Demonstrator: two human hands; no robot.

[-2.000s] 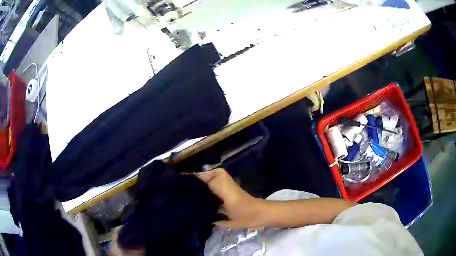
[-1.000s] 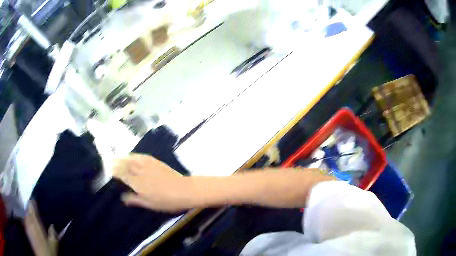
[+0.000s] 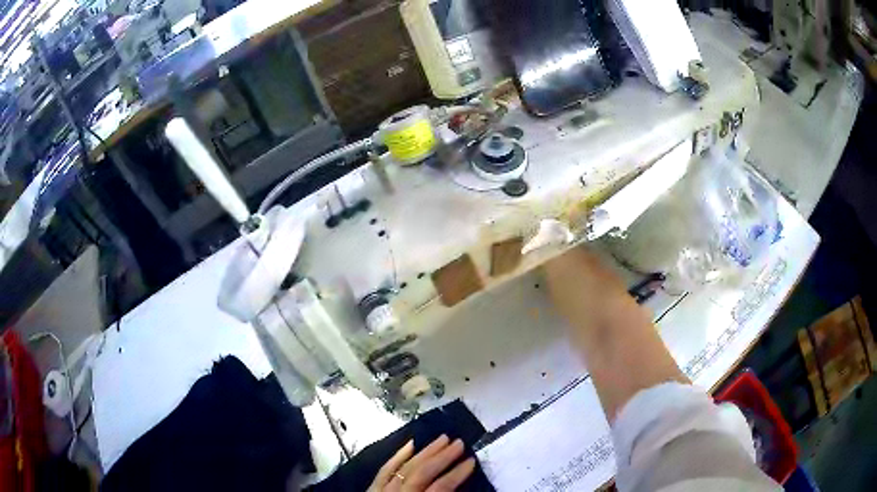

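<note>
Black cloth pieces (image 3: 226, 423) lie on the white sewing table (image 3: 144, 365), left of and below the cream sewing machine (image 3: 385, 250). My left hand (image 3: 423, 469), cut off by the bottom edge, lies flat on the black cloth beside the machine head, fingers slightly apart, with a ring on one finger. My right hand (image 3: 572, 274) is blurred at the machine arm, beside a small white thing (image 3: 546, 236); its fingers are not clear, nor whether it grips anything. The needle area is hard to make out.
A clear plastic bag (image 3: 736, 216) lies at the machine's right end. A yellow-labelled spool (image 3: 409, 136) and round dial (image 3: 497, 156) are on the machine. A red basket (image 3: 760, 423) and wooden stool (image 3: 839, 356) are at lower right, and a red container (image 3: 21, 413) at far left.
The view has shifted up over the machine. My right hand has moved from the black cloth to the machine arm. My left hand now rests on cloth near the machine head.
</note>
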